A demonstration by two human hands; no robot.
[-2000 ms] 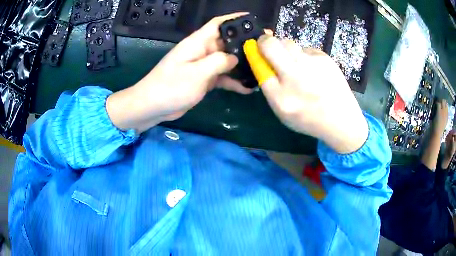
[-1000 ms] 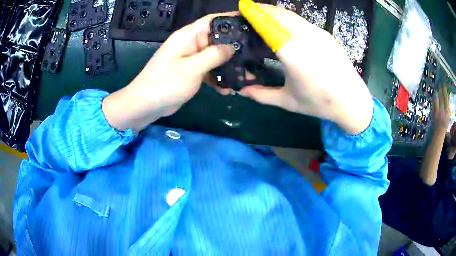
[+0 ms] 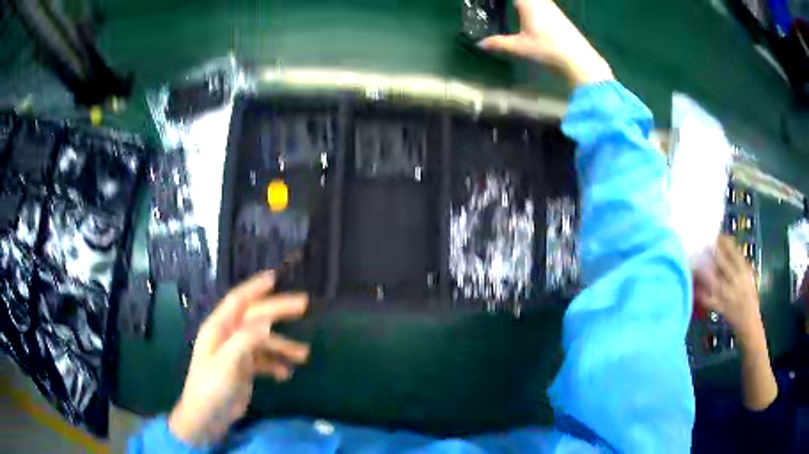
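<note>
The frame is blurred. My right hand [image 3: 545,40] is stretched out at the top edge, partly cut off, with thumb and fingers around a small black housing [image 3: 483,19] that has shiny spots. My left hand [image 3: 239,350] is at the lower left, by the tray's front edge, fingers spread and apparently empty. The black compartment tray [image 3: 390,239] holds dark housings [image 3: 390,146] in its left compartments and heaps of silvery inserts [image 3: 492,239] at right. My right sleeve covers the tray's right end.
A yellow disc [image 3: 278,196] lies in the tray's left compartment. More dark housings [image 3: 177,253] and crinkled clear film [image 3: 208,142] lie left of it. A glossy blister tray [image 3: 71,239] is far left. At right are a whitish bag [image 3: 696,177] and another person's hand [image 3: 732,284].
My hands have parted. My right hand has reached far forward with the black housing, and my left has let go and moved down-left. The view has shifted, showing more of the tray.
</note>
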